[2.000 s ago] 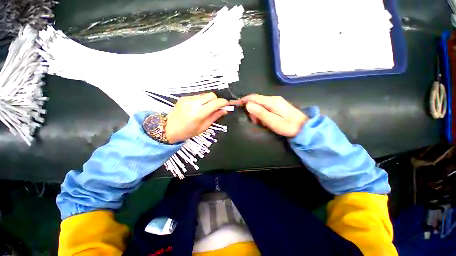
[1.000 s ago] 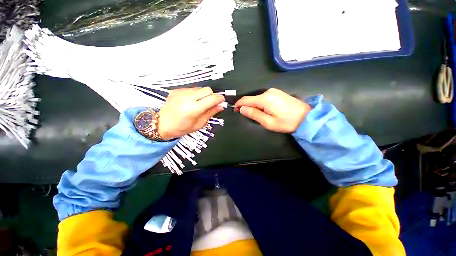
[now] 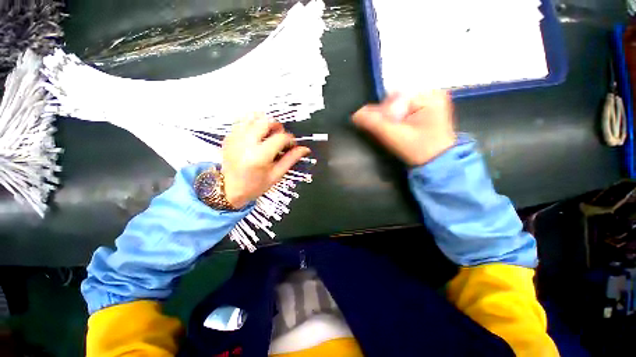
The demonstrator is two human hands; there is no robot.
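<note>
A large fan of white wires [image 3: 209, 94] lies on the bench to the left and under my left hand. My left hand [image 3: 259, 157] rests over the wires with thumb and fingers bent and slightly apart; whether it grips a wire is hard to tell. A white connector housing [image 3: 320, 137] on a wire end sticks out past its fingers. More white ends [image 3: 268, 209] fan out below the hand. My right hand [image 3: 411, 125] is blurred near the front edge of the blue tray [image 3: 488, 90]; something whitish seems to be at its fingertips.
The tray holds a mass of small white pieces. A smaller white wire bundle [image 3: 28, 132] lies far left, a dark bundle [image 3: 29, 31] above it. A shiny clear strip [image 3: 181, 43] runs behind the wires. Pale looped handles [image 3: 614, 120] lie at the right edge.
My right hand has moved from the left fingertips up and right to the tray's front edge. My left fingers have spread apart, and the view has shifted slightly.
</note>
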